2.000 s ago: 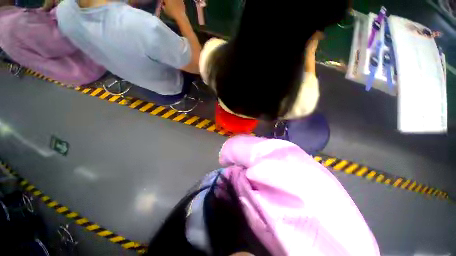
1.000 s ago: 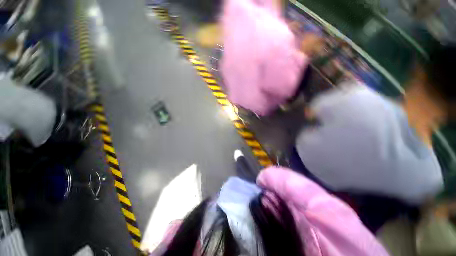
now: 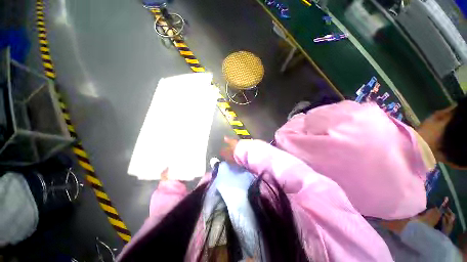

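A large white panel or tray [image 3: 174, 125], overexposed, is held out in front of me above the grey floor. No contents can be made out on it. My left hand [image 3: 164, 174] grips its near edge, with the thumb or a finger showing on top and the rest hidden beneath. My right hand [image 3: 229, 147] is beside the panel's near right side, a small gap away. It is small and blurred, and its finger shape is unclear.
A person in pink [image 3: 358, 153] sits at the green bench [image 3: 358, 64] on the right, where strapped watches [image 3: 368, 90] lie. A yellow round stool [image 3: 242, 69] stands ahead. A metal-framed cart [image 3: 36, 117] is at the left. Yellow-black tape [image 3: 92, 179] marks the floor.
The white panel has come further into view ahead of me, and both hands now show. The view has moved along the aisle; the yellow stool is now plainly visible.
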